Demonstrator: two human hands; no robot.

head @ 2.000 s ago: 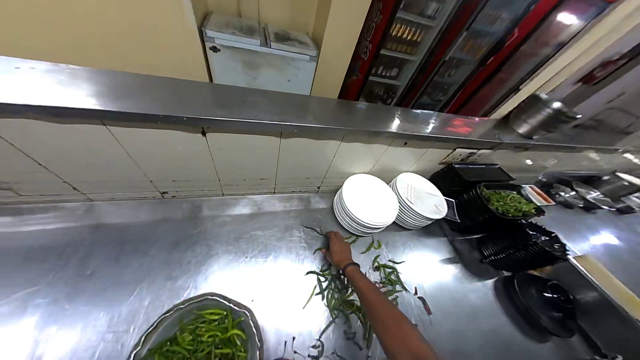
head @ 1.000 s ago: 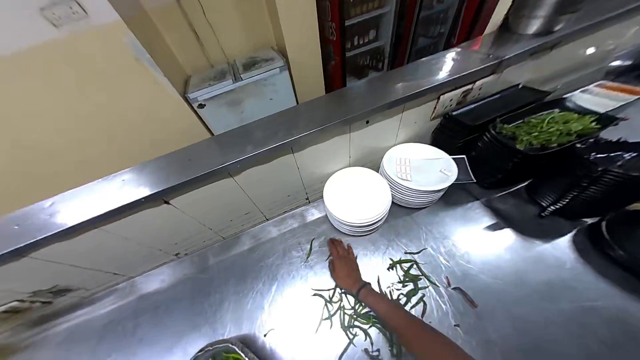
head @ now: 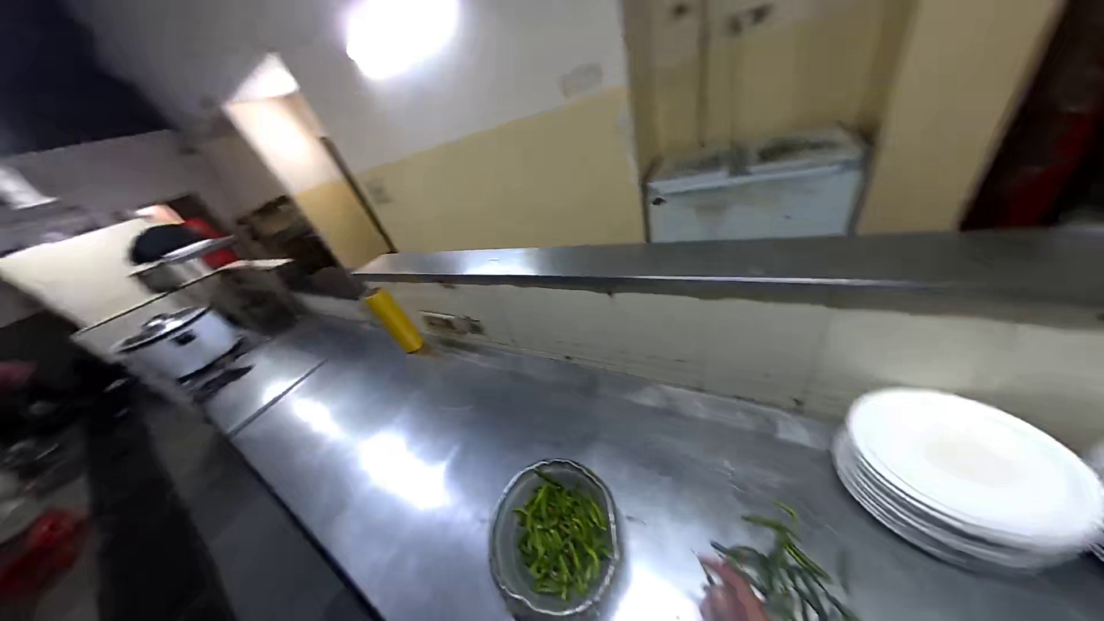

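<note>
Part of one of my hands, seemingly the right hand (head: 731,593), shows at the bottom edge, blurred, with its fingers at the left side of loose green chillies (head: 789,569) on the steel counter (head: 483,414). Whether it grips any of them is unclear. To its left stands an oval bowl (head: 503,552) with a wavy rim, holding a heap of green chillies (head: 562,536). A stack of white plates (head: 970,470) is to the right of the loose chillies. My left hand is out of the picture.
A raised steel ledge (head: 733,263) runs along the tiled wall behind the counter. Near its left end stands a yellow cylinder (head: 394,321) beside a wall socket (head: 444,323). A large lidded pot (head: 181,341) sits at the far left. Beyond the ledge is a chest freezer (head: 755,194).
The view has swung left, bringing the pot and the whole bowl into sight. The hand was at the chillies' far edge near the plates and is now at their left side.
</note>
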